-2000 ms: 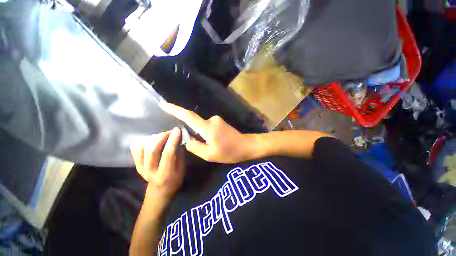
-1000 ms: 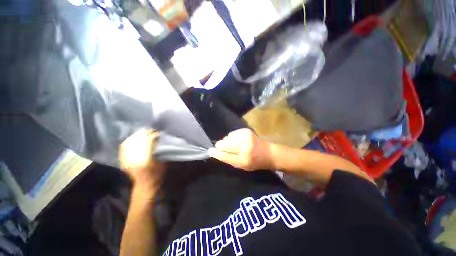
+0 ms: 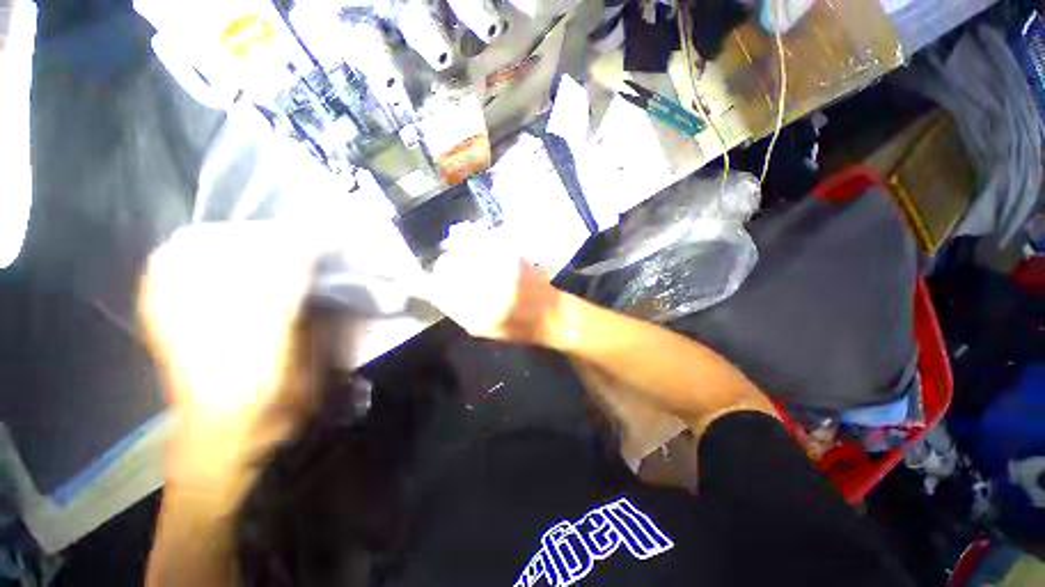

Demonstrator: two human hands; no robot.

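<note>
The dark grey fabric panel (image 3: 97,172) spreads over the left of the table and shines pale near the machine. My left hand (image 3: 224,333) is large, blurred and overexposed on the panel's near side; its fingers cannot be made out. My right hand (image 3: 481,281) is closed on the fabric edge at the table's front edge. A pale, blurred stretch of fabric runs between the hands. The sewing machine (image 3: 332,98), white-grey with metal parts, stands beyond the hands. Its needle area is lost in glare.
A white sheet with a dark strip (image 3: 567,178) lies right of the machine. Teal-handled snips (image 3: 665,110) lie on the table. Pale cords hang at its edge. A clear plastic bag (image 3: 688,258) hangs there. A red basket (image 3: 934,355) holding dark grey cut pieces (image 3: 802,304) stands at right.
The view has shifted to show more of the machine and table. Both hands have moved from above the lap to the table's edge beside the machine, bringing the fabric edge with them.
</note>
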